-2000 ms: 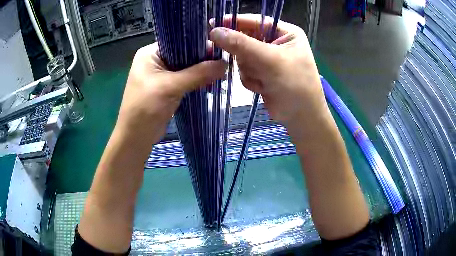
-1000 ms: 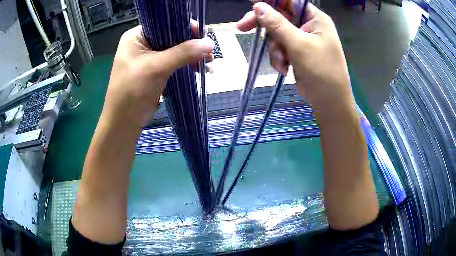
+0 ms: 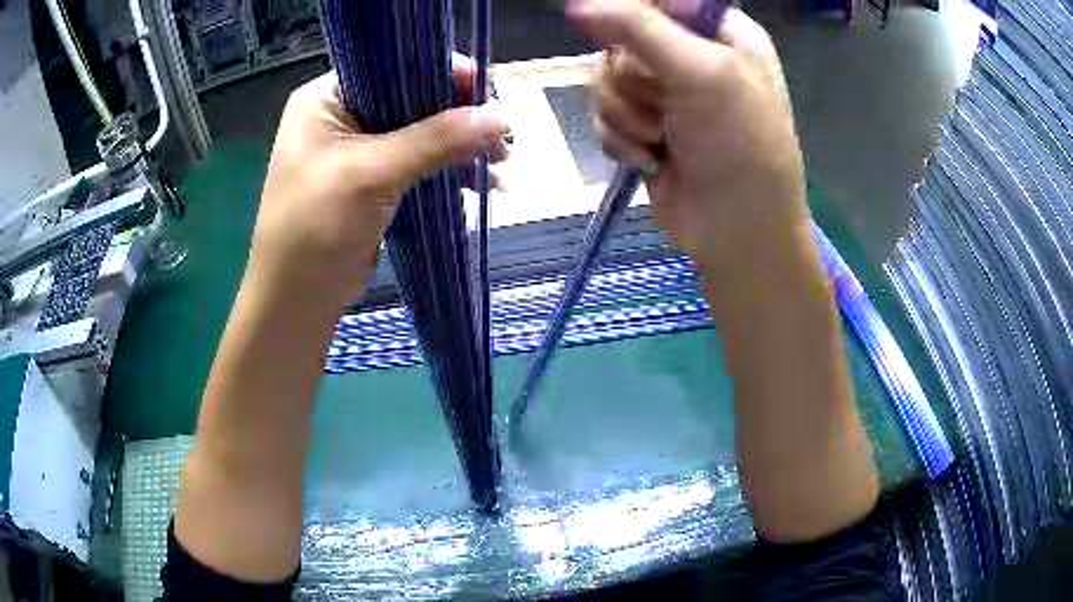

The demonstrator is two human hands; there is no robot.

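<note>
My left hand (image 3: 341, 176) is closed around a thick bundle of dark blue-purple component tubes (image 3: 435, 282), held nearly upright. The bundle's lower end meets the shiny bench mat (image 3: 588, 412), and its top runs out of the picture. One tube stands slightly apart at the bundle's right side, by my left thumb. My right hand (image 3: 706, 129), partly cut off by the top edge, grips a few tubes (image 3: 565, 312) apart from the bundle. They slant down to the left, and their lower end is near the mat. I cannot tell their exact number.
More tubes (image 3: 635, 294) lie across the bench behind the bundle, before a white-faced stack (image 3: 541, 188). A bright blue-purple length (image 3: 888, 359) lies at the right edge. A large grey ribbed stack (image 3: 988, 282) stands right. A white machine with rails (image 3: 71, 341) and clear bottle (image 3: 121, 147) are left.
My right hand has moved right, away from the bundle, with a few tubes. Their lower ends have come together and moved off the bundle's foot. My left hand has moved slightly left, still holding the bundle.
</note>
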